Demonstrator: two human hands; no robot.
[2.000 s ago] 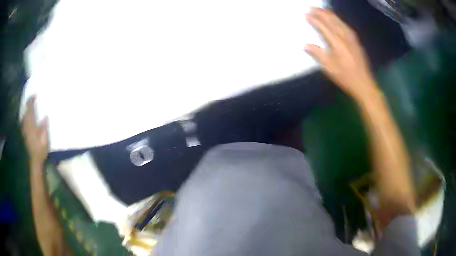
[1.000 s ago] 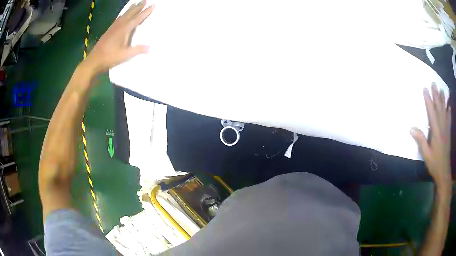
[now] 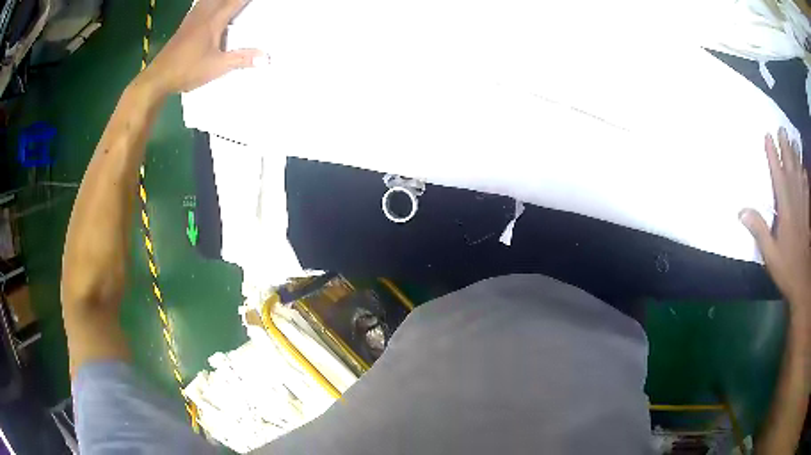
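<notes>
A large, bright white garment panel (image 3: 480,107) lies spread over the dark table cover (image 3: 356,213), with a faint crease line near its middle. My left hand (image 3: 197,51) rests on its left end with the thumb out; its fingertips reach the top picture edge. My right hand (image 3: 784,218) lies on its right end, fingers a little apart, near the right picture edge. Neither hand grips anything that I can see. A small white tape roll (image 3: 399,204) lies on the dark cover just below the panel's near edge. A short white strip (image 3: 510,224) pokes out to its right.
White cloth strips (image 3: 238,200) hang at the table's left end. Below are a yellow-framed cart (image 3: 298,355) and a pile of white cloth (image 3: 244,395). White bundles (image 3: 756,31) lie at the far right. Green floor (image 3: 107,169) with a yellow-and-black line is at left.
The view has swung since the oldest frame and shifted slightly since the last, so the panel and tape roll appear higher. Both hands stay at the panel's two ends.
</notes>
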